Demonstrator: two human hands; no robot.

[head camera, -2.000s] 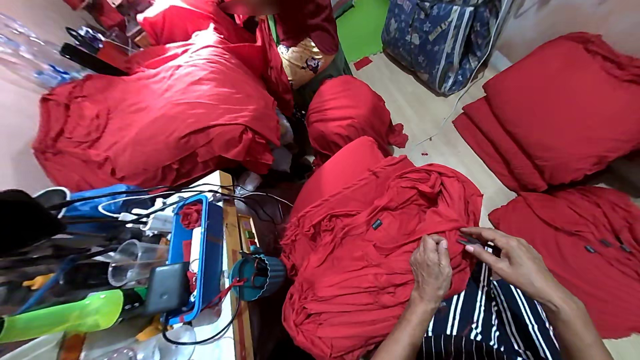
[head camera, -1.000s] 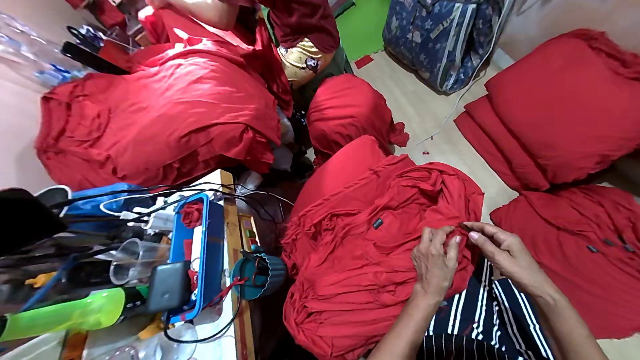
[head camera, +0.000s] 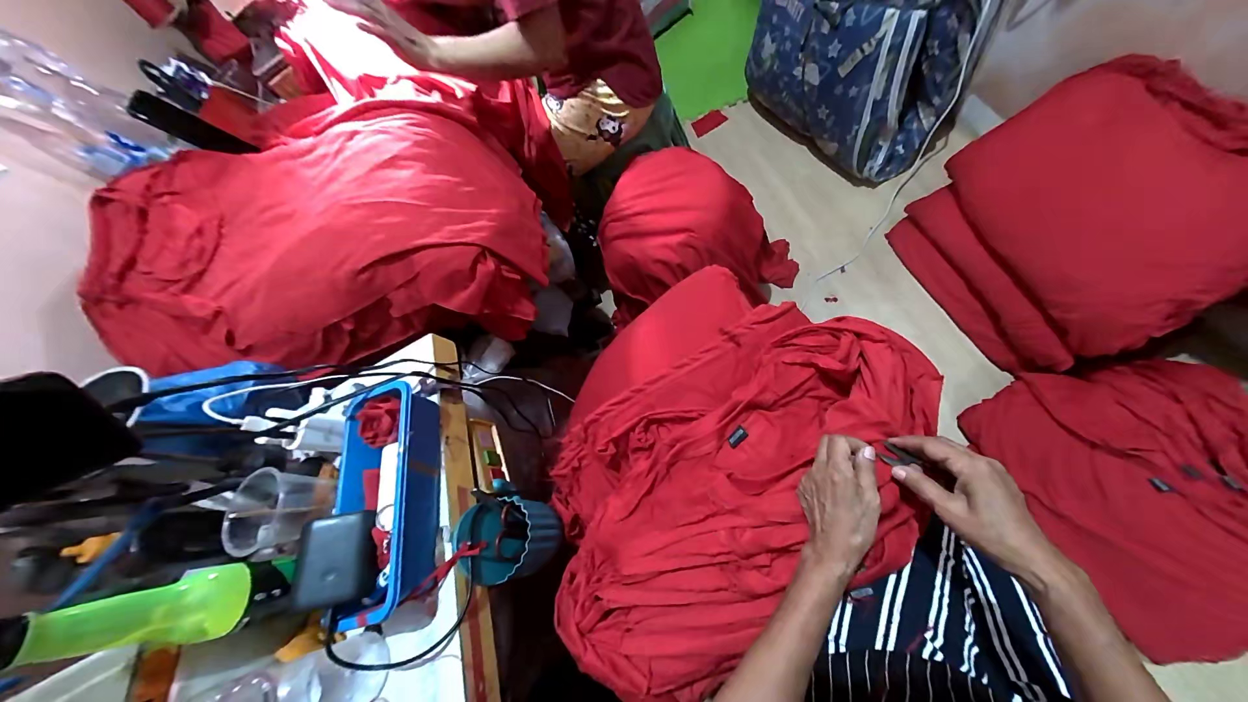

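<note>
Bunched red fabric [head camera: 682,487] with a small dark label [head camera: 738,437] on it lies over my lap, above black-and-white striped cloth. My left hand [head camera: 840,502] pinches the fabric near its right edge. Close beside it, my right hand [head camera: 970,497] holds a small dark tool [head camera: 899,455] between thumb and fingers, its tip toward the pinched cloth; the tool's exact kind is hard to tell.
A blue plastic tray [head camera: 419,487] and a teal container [head camera: 507,541] stand to the left. Red fabric is piled on the left [head camera: 331,224] and right [head camera: 1111,214]. Another person's arm [head camera: 487,54] is at the top, near a patterned blue bag [head camera: 863,88].
The other person's arm has come further into view over the red pile at the top. My hands stay at the fabric's right edge, with small finger movements.
</note>
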